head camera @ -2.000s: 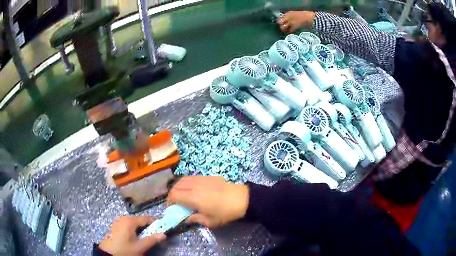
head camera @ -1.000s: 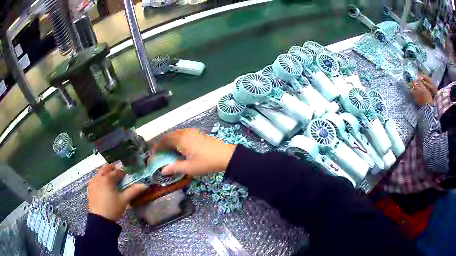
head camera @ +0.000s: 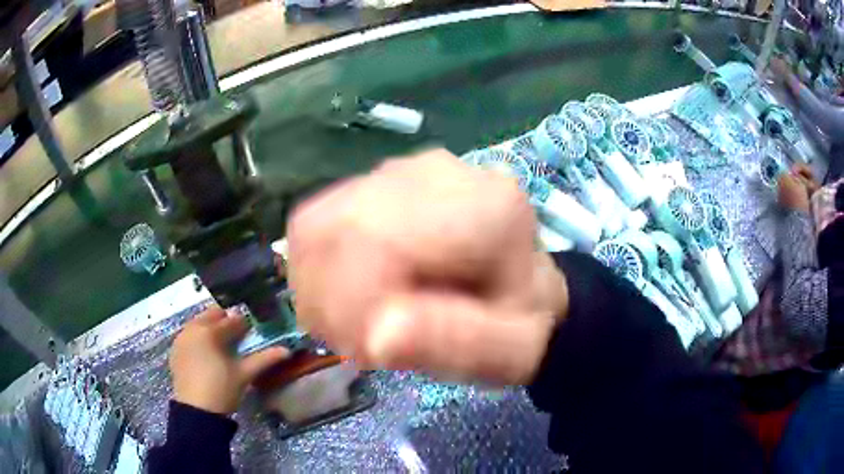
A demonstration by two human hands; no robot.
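The dark green press (head camera: 217, 208) stands left of centre, its ram down over the orange fixture (head camera: 291, 370). My left hand (head camera: 211, 359) holds a mint fan part (head camera: 262, 339) under the ram; most of the part is hidden. My right hand (head camera: 421, 268) is a blurred, closed fist very near the camera, in front of the press's right side. The silver lever rod is not visible; the fist appears closed on its end, with the grip hidden inside.
Part-assembled fans (head camera: 639, 199) are piled right of the press. Small mint fittings (head camera: 444, 393) lie partly hidden below my right hand. Handle shells (head camera: 83, 407) stand far left. Fans lie on the green conveyor (head camera: 481, 69) behind. Another person's hand (head camera: 794, 188) is at far right.
My right hand has left the mint part and risen towards the camera as a fist. The upright silver rod has gone from view. My left hand stays at the fixture with the part.
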